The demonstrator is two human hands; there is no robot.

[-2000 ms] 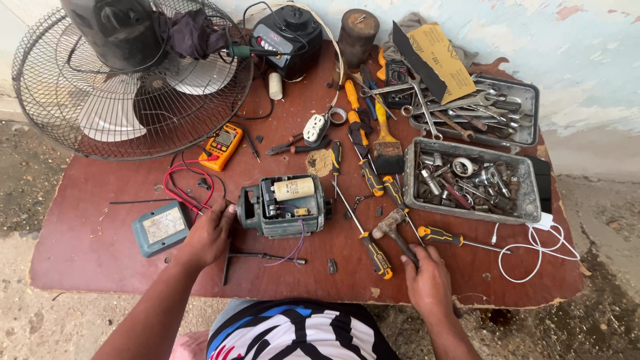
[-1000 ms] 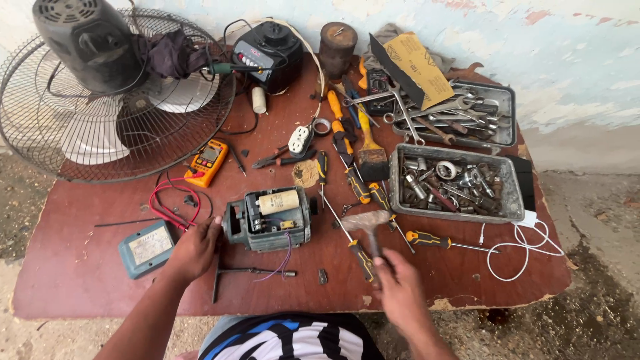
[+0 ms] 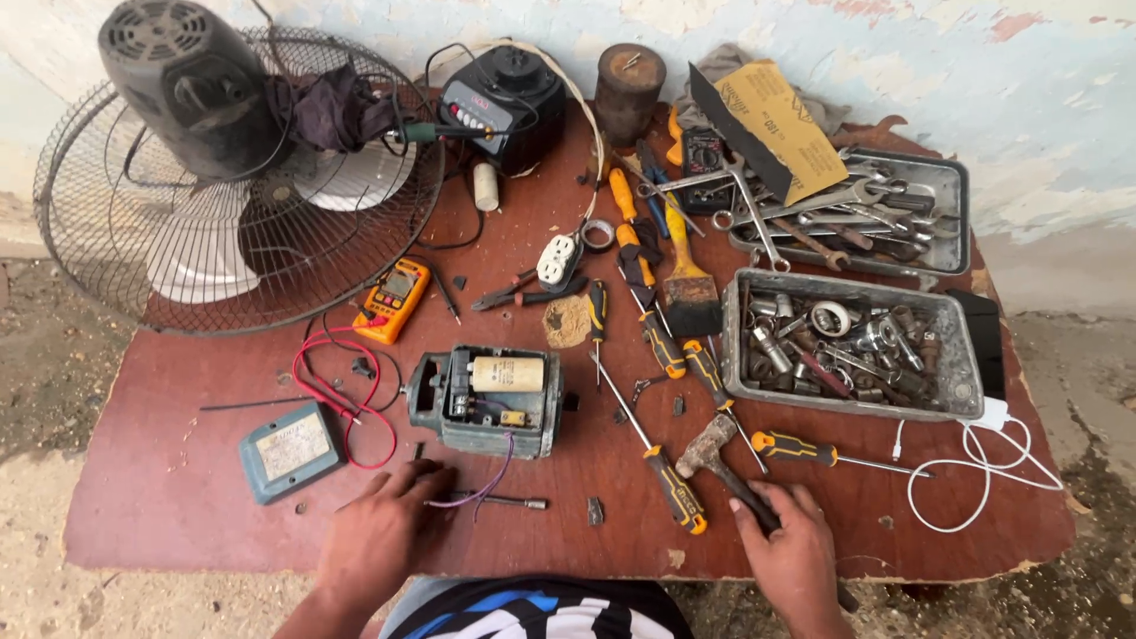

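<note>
My left hand (image 3: 390,524) lies on the table's front part, over one end of a T-handle socket wrench (image 3: 501,500); whether it grips the wrench is unclear. Just beyond it stands an electric motor (image 3: 497,435) with its terminal box uncovered, showing a cylindrical capacitor (image 3: 508,374) and a purple wire (image 3: 497,475). The blue-grey box cover (image 3: 291,451) lies to the left. My right hand (image 3: 790,541) is around the handle of a hammer (image 3: 710,444), whose head rests on the table beside a yellow-and-black screwdriver (image 3: 673,488).
A caged fan (image 3: 204,266) fills the back left, with an orange multimeter (image 3: 393,300) near it. Pliers (image 3: 524,293), a paintbrush (image 3: 688,284) and several screwdrivers lie mid-table. At right are a tray of sockets (image 3: 852,404), a tray of wrenches (image 3: 954,213) and a white cable (image 3: 967,524).
My left hand has left the motor's side and moved toward the front edge. My right hand, raised with the hammer one second ago, is lower, with the hammer down on the table.
</note>
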